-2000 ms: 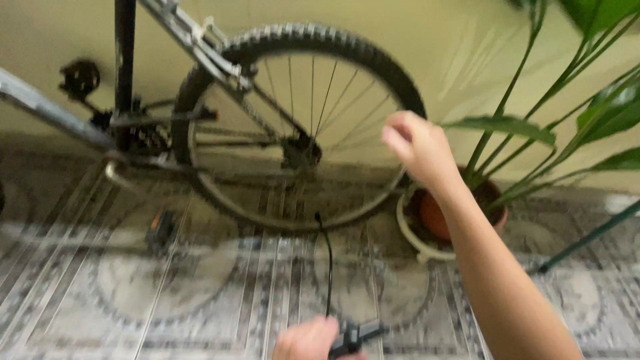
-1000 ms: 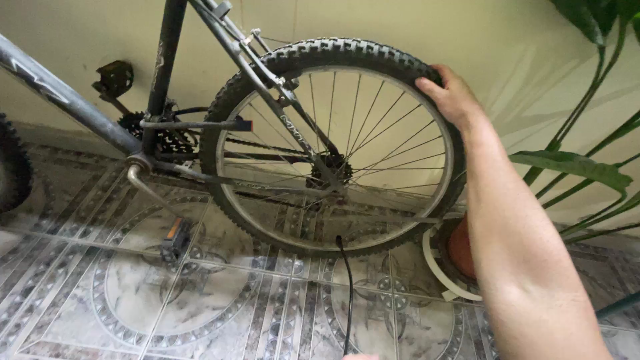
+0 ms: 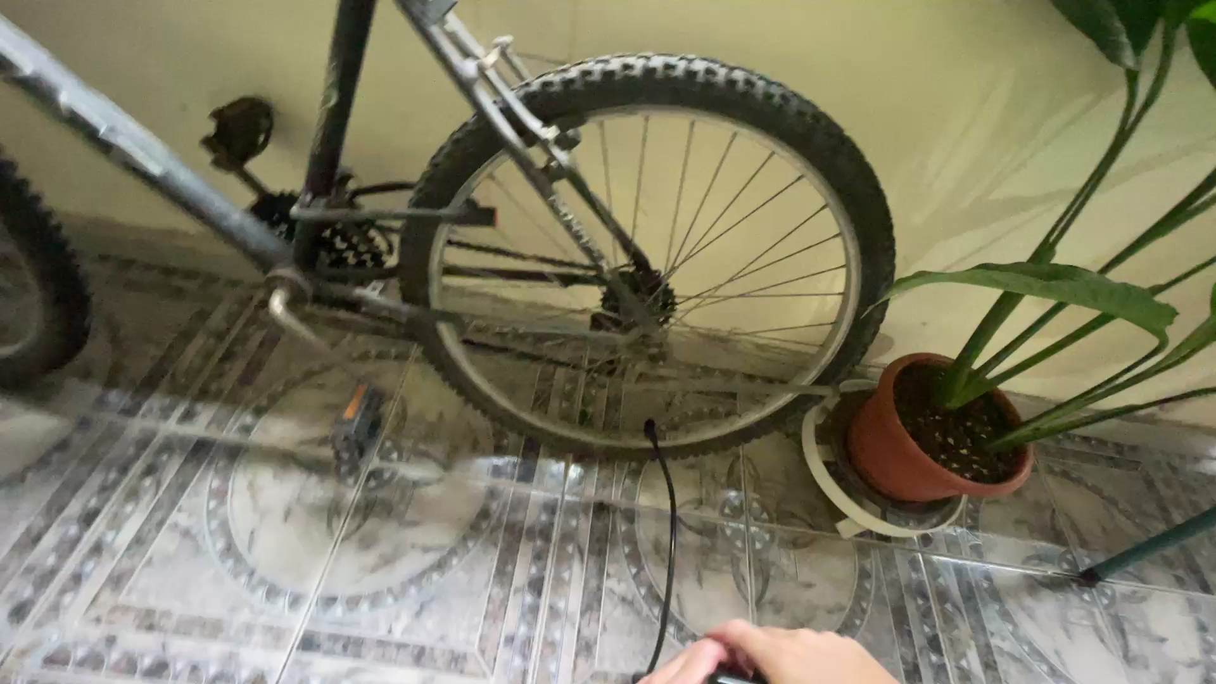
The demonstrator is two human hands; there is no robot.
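A bicycle's rear wheel point(image 3: 869, 237) with a black knobby tyre stands against the wall. From the lower rim a thin black hose point(image 3: 672, 532) runs down to the bottom edge, its upper end at the valve area. My left hand point(image 3: 686, 662) and my right hand point(image 3: 807, 655) are close together at the bottom edge, closed around a black bicycle pump point(image 3: 733, 677). Only a small part of the pump shows between them; the rest is hidden by the hands and cut off by the frame.
The grey bicycle frame point(image 3: 171, 157), a pedal point(image 3: 356, 427) and part of the front wheel point(image 3: 47, 275) are at left. Right of the rear wheel, a terracotta plant pot point(image 3: 879, 437) sits in a white round stand point(image 3: 822, 475). A green pole point(image 3: 1154, 546) reaches the tiled floor at far right.
My right hand has left the top right of the tyre, where it rested one second ago, and come down beside my left hand. The view has shifted.
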